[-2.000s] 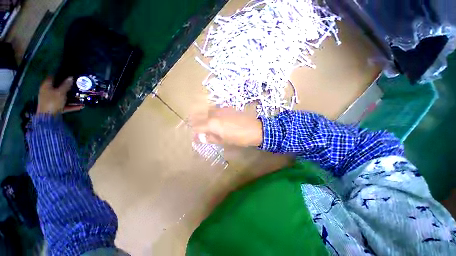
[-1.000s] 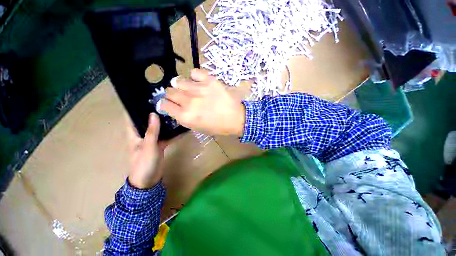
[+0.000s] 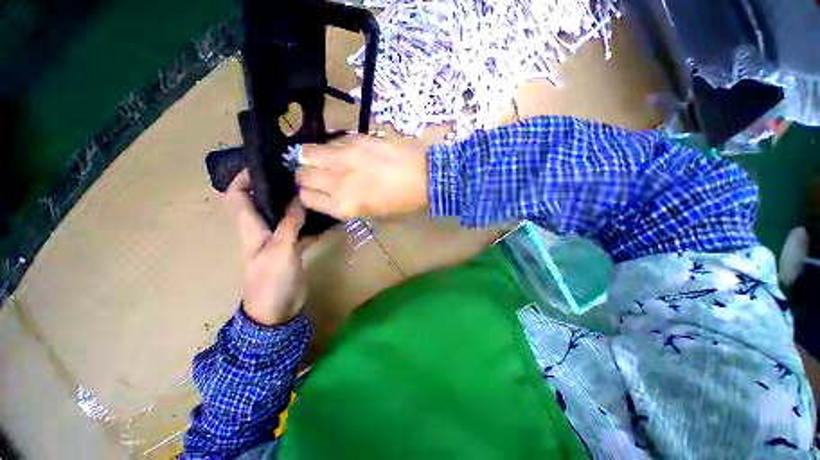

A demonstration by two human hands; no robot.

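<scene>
A black plastic housing [image 3: 288, 63] stands tilted over the cardboard, with a thin black frame [image 3: 367, 76] sticking out on its right. My left hand [image 3: 271, 256] grips the housing's lower end, thumb on the near face. My right hand [image 3: 364, 175] is at the housing's lower opening, fingertips at a pale toothed wheel [image 3: 292, 157]. Whether the fingertips hold a small part is hidden. A short row of thin shiny pins [image 3: 359, 234] lies on the cardboard just below my right hand.
A large heap of white rods [image 3: 476, 63] lies at the far edge of the cardboard [image 3: 135, 260]. Small shiny bits [image 3: 92, 402] lie at the lower left. A dark bin with clear film [image 3: 737, 72] is at the upper right. A teal translucent crate [image 3: 566, 269] is beside the cardboard. The green belt [image 3: 108, 72] is at the upper left.
Since two seconds ago my left hand has brought the housing from the belt to over the cardboard. In the last second the housing has turned more edge-on, and my right hand has stayed at its lower part.
</scene>
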